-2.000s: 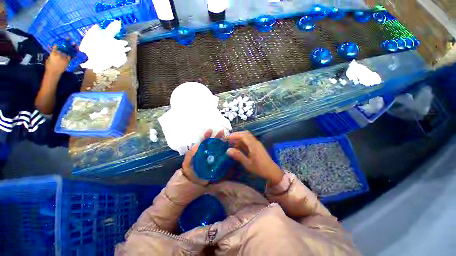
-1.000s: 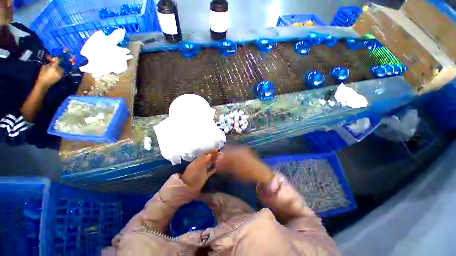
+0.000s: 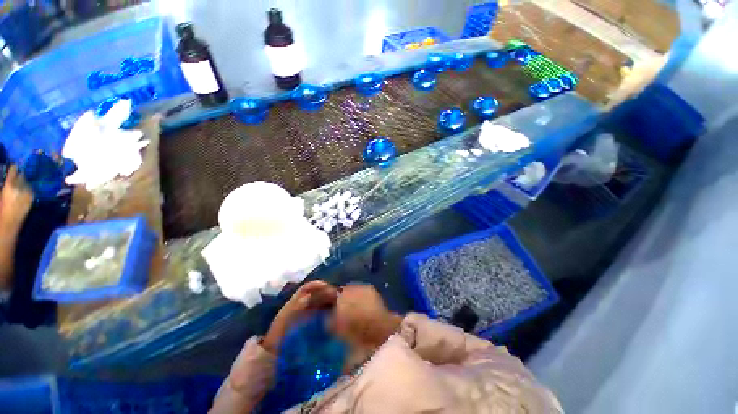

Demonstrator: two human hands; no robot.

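A glossy blue piece (image 3: 311, 360) lies in my lap, partly covered by my hands. My left hand (image 3: 298, 311) is at its upper left side, fingers bent. My right hand (image 3: 366, 319) is blurred at its upper right. Whether either hand grips anything is hidden by blur. A round cream-white tub (image 3: 257, 217) stands on a crumpled white cloth (image 3: 271, 263) on the rail above my hands. A loose pile of small white fittings (image 3: 336, 210) lies right of the tub.
The brown mesh belt (image 3: 235, 170) carries several blue domes, one (image 3: 379, 151) near its front edge. Two dark bottles (image 3: 282, 61) stand beyond it. A blue parts tray (image 3: 93, 259) and a person's hand (image 3: 12, 206) are left. A floor bin (image 3: 485, 279) holds small grey-white pieces.
The blue dome earlier held between my hands is gone from them, and another dome appeared on the belt's near side. My hands have lowered to the lap piece. The camera view has shifted.
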